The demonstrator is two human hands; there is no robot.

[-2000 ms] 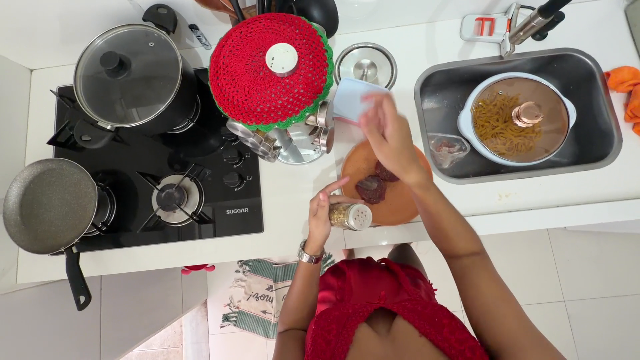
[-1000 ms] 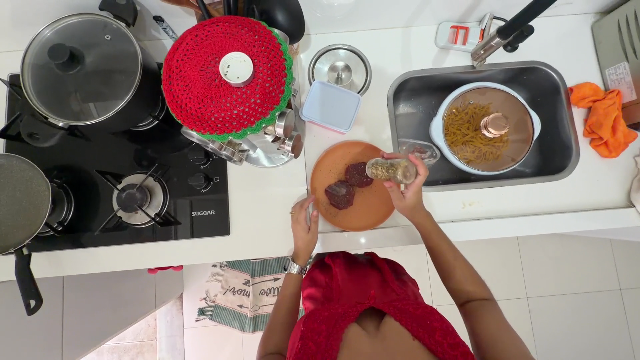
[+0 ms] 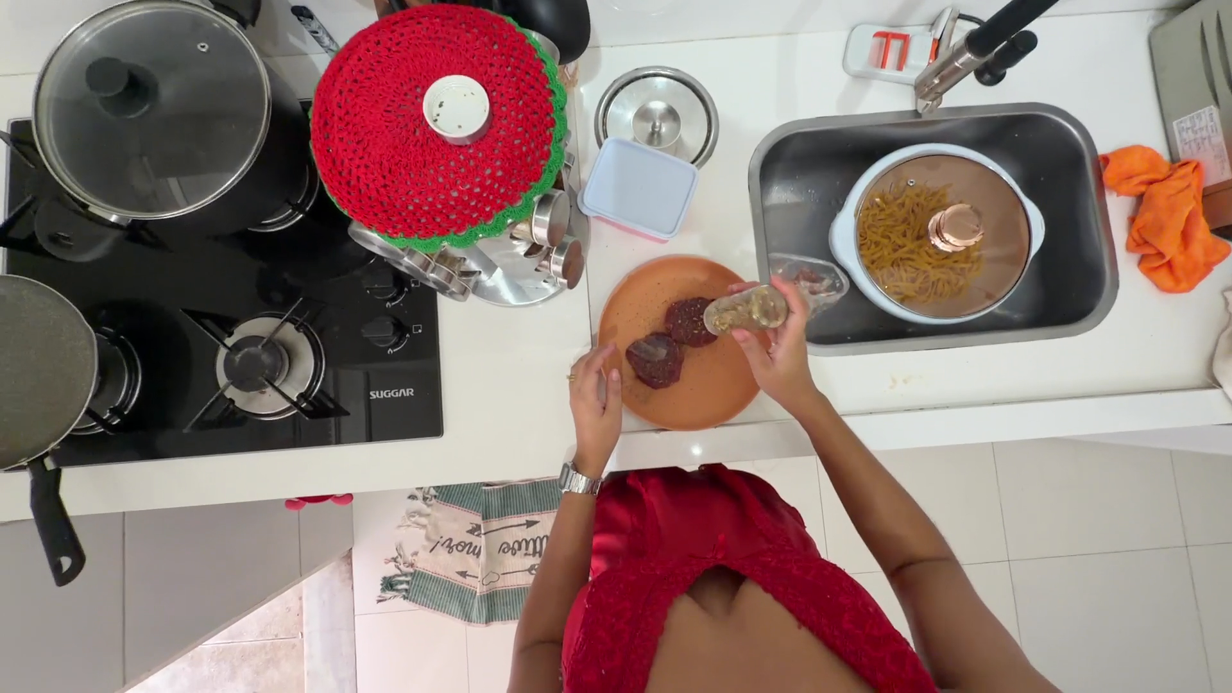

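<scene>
My right hand [image 3: 780,346] grips a clear glass seasoning jar [image 3: 746,310] with dried herbs inside, tilted over the right side of an orange-brown plate [image 3: 707,395]. Two dark red meat patties [image 3: 655,360] lie close together on that plate, with specks of seasoning around them. At the plate's left rim is my left hand [image 3: 596,399], fingers slightly bent and nothing in them. A white cap [image 3: 456,110] with specks in it rests on the red crocheted cover [image 3: 385,154] at the upper left.
A gas cooktop [image 3: 289,423] at left bears a lidded pot [image 3: 154,106] and a frying pan [image 3: 43,371]. Behind the plate are a plastic container [image 3: 639,188] and a steel lid [image 3: 616,106]. The sink [image 3: 784,192] holds a lidded pot of pasta [image 3: 919,241]. An orange cloth [image 3: 1165,221] lies right of it.
Two seconds ago the jar was by my left hand; since one second ago it is in my right hand, over the plate. My left hand has moved to the plate's left rim.
</scene>
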